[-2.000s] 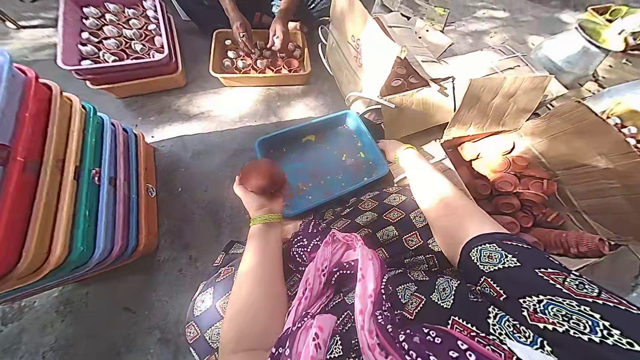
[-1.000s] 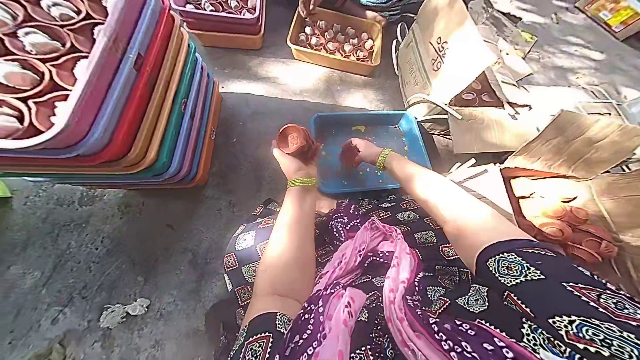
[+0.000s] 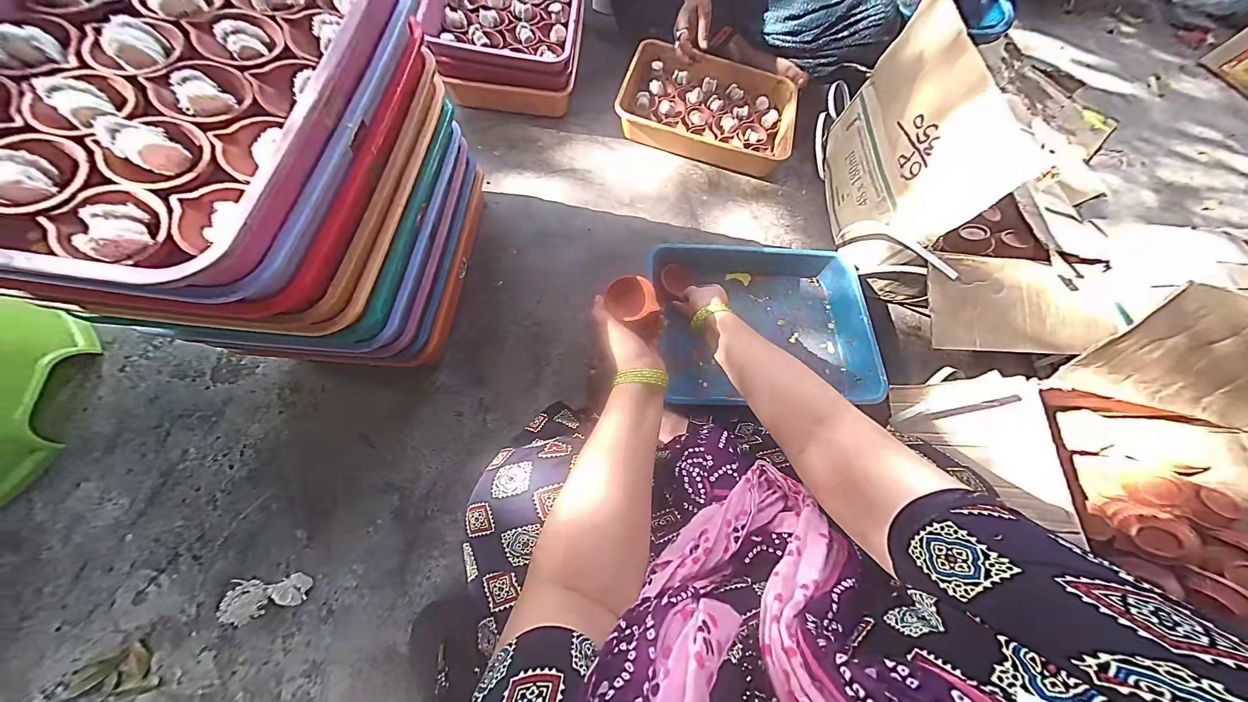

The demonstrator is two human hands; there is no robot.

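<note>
My left hand (image 3: 629, 330) holds a small round clay cup (image 3: 632, 298) by the left edge of a blue plastic tray (image 3: 871, 336). In my right hand (image 3: 704, 300) is another small clay cup (image 3: 675, 281), held over the tray's upper left corner, close beside the first cup. Yellowish scraps and crumbs lie on the tray's floor. More clay cups (image 3: 1155, 531) fill an opened cardboard box (image 3: 1063, 458) at the lower right.
Stacked coloured trays (image 3: 390, 210), the top one full of clay cups with whitish pieces, stand at the left beside a green plastic object (image 3: 34, 385). Ahead, a co-worker's hand (image 3: 693, 27) is over a yellow tray (image 3: 702, 141) of filled cups. Cardboard (image 3: 936, 127) lies at the right.
Two seconds ago my right hand was at the blue tray's right edge; it now holds a cup near my left hand. The view has swung left, bringing more of the stacked trays into sight.
</note>
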